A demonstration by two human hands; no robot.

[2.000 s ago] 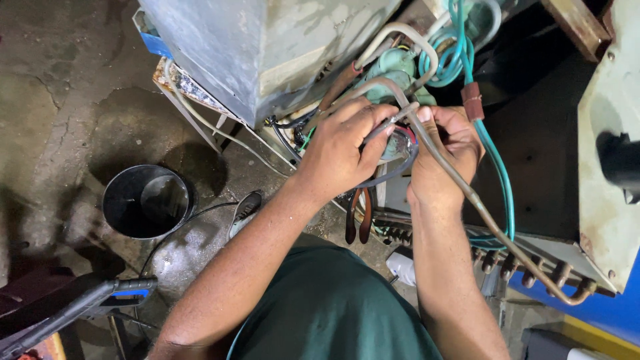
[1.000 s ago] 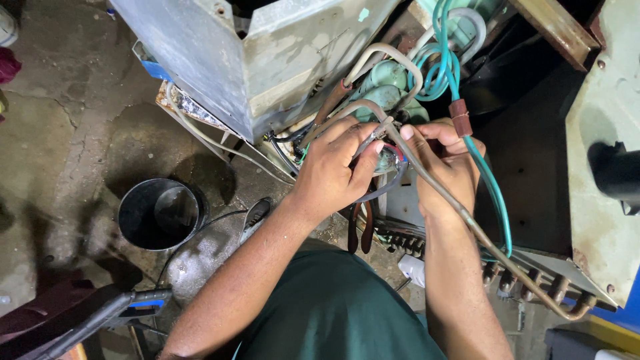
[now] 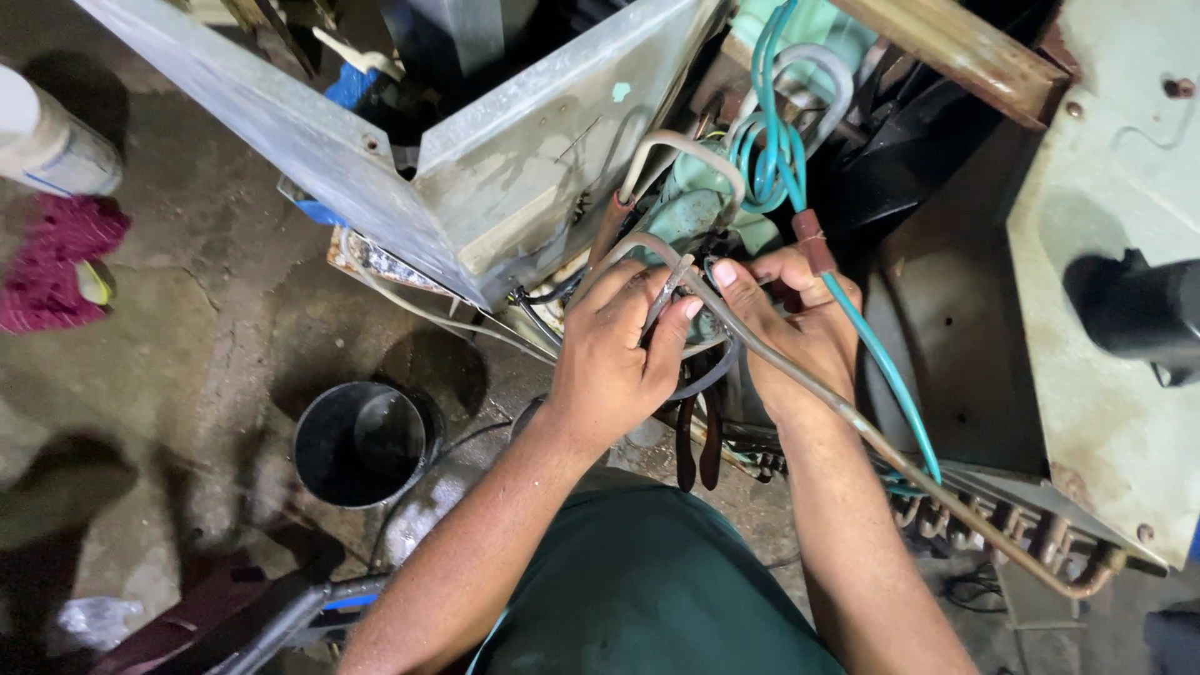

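My left hand [image 3: 623,347] is closed around a thin grey piece [image 3: 667,286], perhaps a cable end or a tool tip, beside the bent copper tube [image 3: 844,412]. My right hand [image 3: 797,319] pinches something small and dark, likely a wire end, just across that tube; the fingers partly hide it. Both hands are close together over the green compressor [image 3: 689,211]. A dark grey cable [image 3: 714,375] loops beneath them. Coiled teal capillary tubes [image 3: 771,159] run down past my right hand through a red-brown sleeve [image 3: 813,241]. Pliers with dark red handles [image 3: 698,445] hang below the hands.
A bent sheet-metal panel [image 3: 553,141] stands at the upper left. A black bucket [image 3: 361,442] is on the wet floor. To the right are a pale metal panel [image 3: 1106,412] and a row of copper return bends [image 3: 1003,530]. A maroon cloth [image 3: 61,262] lies far left.
Both hands stay close together at the wires beside the copper tube. My right fingers have shifted slightly against the small piece. The view has moved somewhat.
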